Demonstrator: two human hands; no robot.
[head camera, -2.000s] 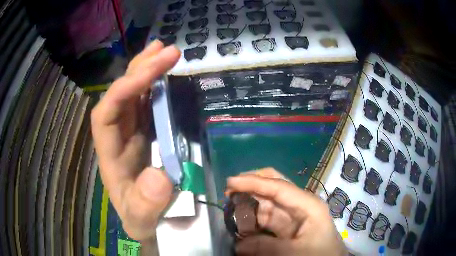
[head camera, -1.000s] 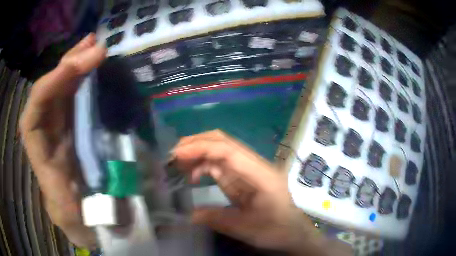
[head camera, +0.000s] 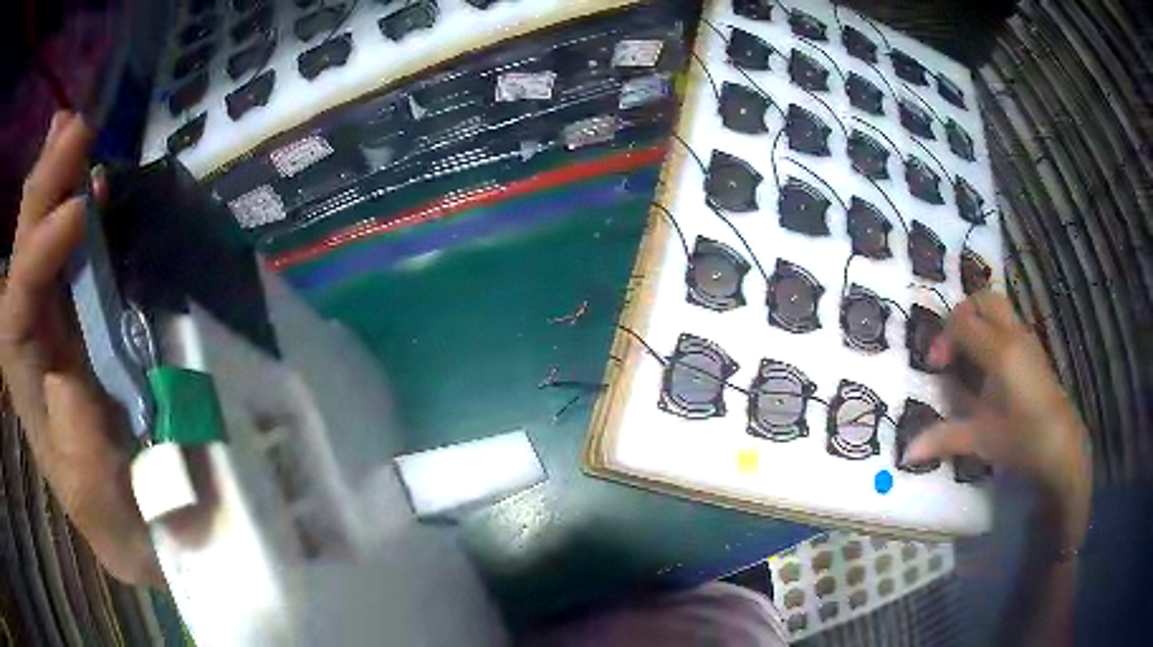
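Note:
The test fixture (head camera: 341, 468) stands at the left, blurred, with green tape (head camera: 186, 406) above its white contact block (head camera: 162, 483). My left hand (head camera: 57, 367) wraps the outer side of the grey fixture lever (head camera: 108, 316). No speaker lead shows at the block. My right hand (head camera: 1012, 398) is over the right side of the foam tray (head camera: 809, 474), thumb and fingers apart. Its fingertips are at a black speaker unit (head camera: 928, 338) lying in the tray, and the thumb is over another in the front row. The hand partly hides the right-hand speakers.
Stacked full trays (head camera: 430, 139) stand at the back. A loose white block (head camera: 472, 473) lies on the green mat (head camera: 430, 354) between fixture and tray. Leads with reddish ends hang over the tray's left edge. Another sheet of small parts (head camera: 860, 584) shows below. Sheet stacks line both sides.
The view has swung right, so fixture and tray sit further left. My right hand has moved from beside the fixture to the tray. The tan pocket seen earlier now shows a dark speaker.

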